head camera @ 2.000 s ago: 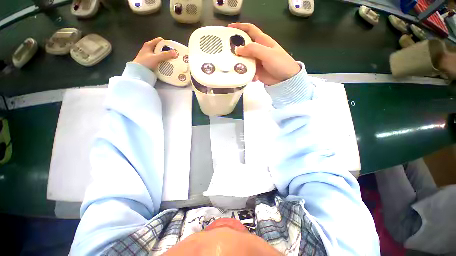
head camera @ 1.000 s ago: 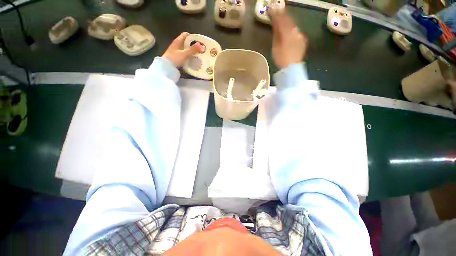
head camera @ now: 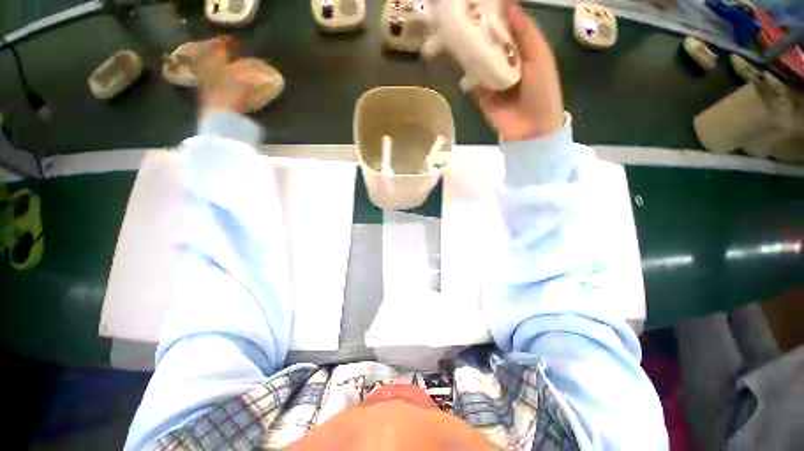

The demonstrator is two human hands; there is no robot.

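Note:
The open beige tub (head camera: 404,181) stands upright at the bench's near edge, with two slim white posts inside. My right hand (head camera: 531,92) is raised right of the tub, holding a beige appliance head (head camera: 483,44), tilted and blurred. My left hand (head camera: 222,81) is blurred at the far left, over or touching an upturned head (head camera: 264,83); whether it grips it cannot be told. Another upturned head (head camera: 180,65) lies partly behind its fingers.
More heads lie on the dark green belt (head camera: 322,75), including ones at the top (head camera: 338,12) and right (head camera: 595,26). White mats (head camera: 141,251) flank the tub. A green fan (head camera: 25,227) is at left. Another person's beige tub (head camera: 727,119) is at right.
My left hand has moved left, away from the tub, and no longer shows the head it held. My right hand has lifted off the tub's top and now holds a head to the right.

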